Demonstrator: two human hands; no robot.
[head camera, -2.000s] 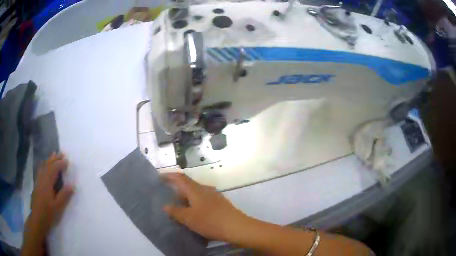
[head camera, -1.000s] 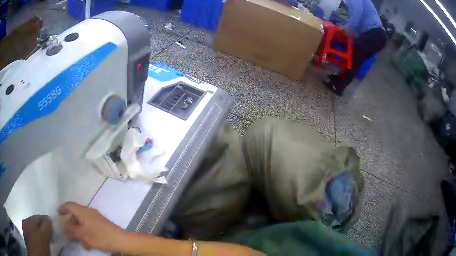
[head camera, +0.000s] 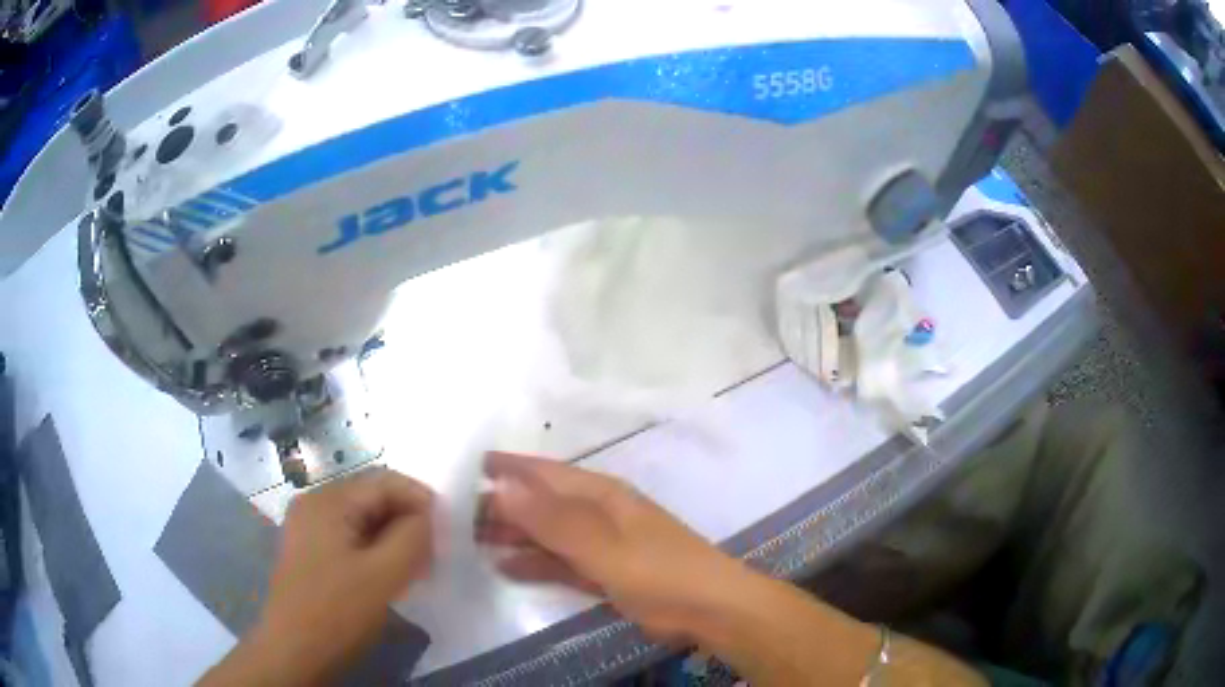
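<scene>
A pale, thin, blurred white strip (head camera: 464, 517) hangs between my two hands, in front of the machine bed. My left hand (head camera: 352, 544) has its fingers curled at the strip's left side. My right hand (head camera: 558, 530) pinches it from the right. A grey fabric piece (head camera: 215, 537) lies flat on the table, below and left of the presser foot (head camera: 293, 459); my left hand and forearm cover part of it. The strip's full outline is too blurred to tell.
The white JACK sewing machine (head camera: 605, 161) spans the view. Another grey piece (head camera: 65, 537) lies at far left. White cloth scraps (head camera: 893, 356) with small red and blue snips (head camera: 922, 330) sit by the machine's right base. A ruled tape (head camera: 806, 530) runs along the front edge.
The view swung right, then back left to the machine. My right hand has left the grey piece and my left hand the far-left piece; both are now at the white strip.
</scene>
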